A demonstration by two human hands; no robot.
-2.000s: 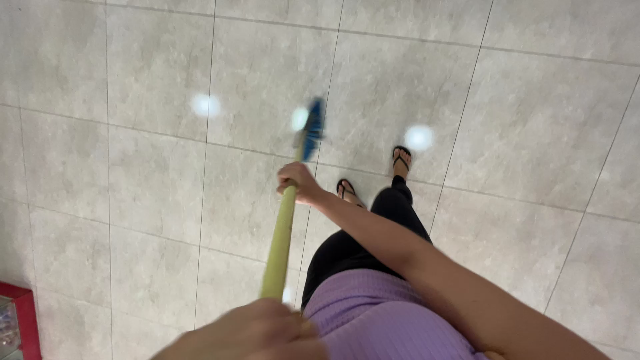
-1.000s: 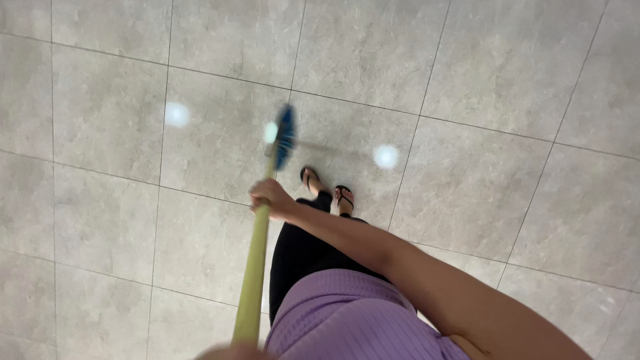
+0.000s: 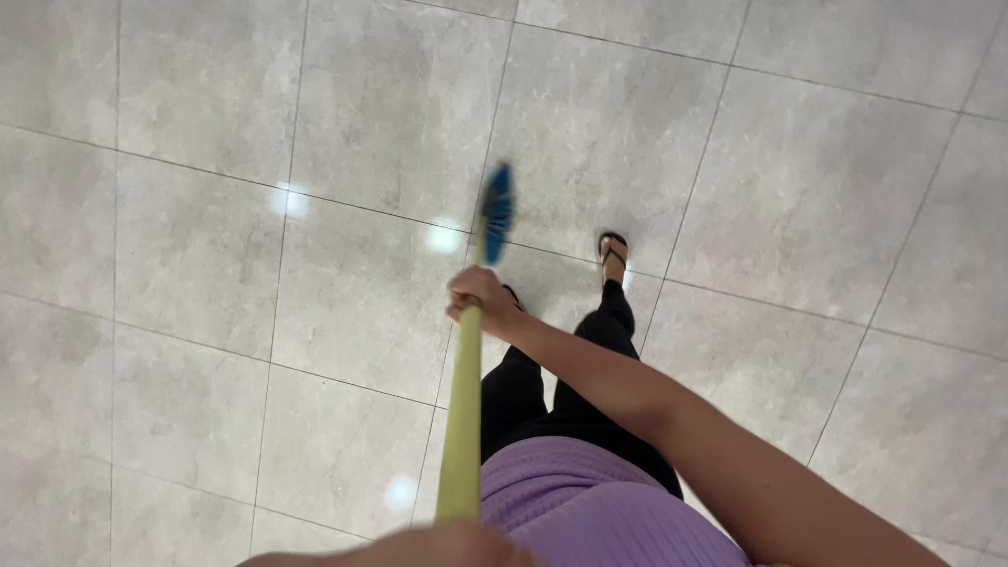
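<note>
A broom with a long yellow handle (image 3: 461,409) runs from the bottom of the view up to its blue bristle head (image 3: 498,214), which is blurred and over the tiled floor. My right hand (image 3: 484,301) is closed around the lower part of the handle, just short of the head. Near the bottom edge my left hand (image 3: 465,545) is wrapped around the handle's upper end; it is blurred and partly cut off by the frame.
Large grey floor tiles (image 3: 378,118) with thin dark joints spread all around, with several bright light reflections on them. My foot in a black flip-flop (image 3: 613,250) stands right of the broom head; my other foot is mostly hidden behind my right hand and forearm.
The view has shifted over the floor as I walk. My feet, close together one second ago, are now apart. Both hands have stayed on the broom handle.
</note>
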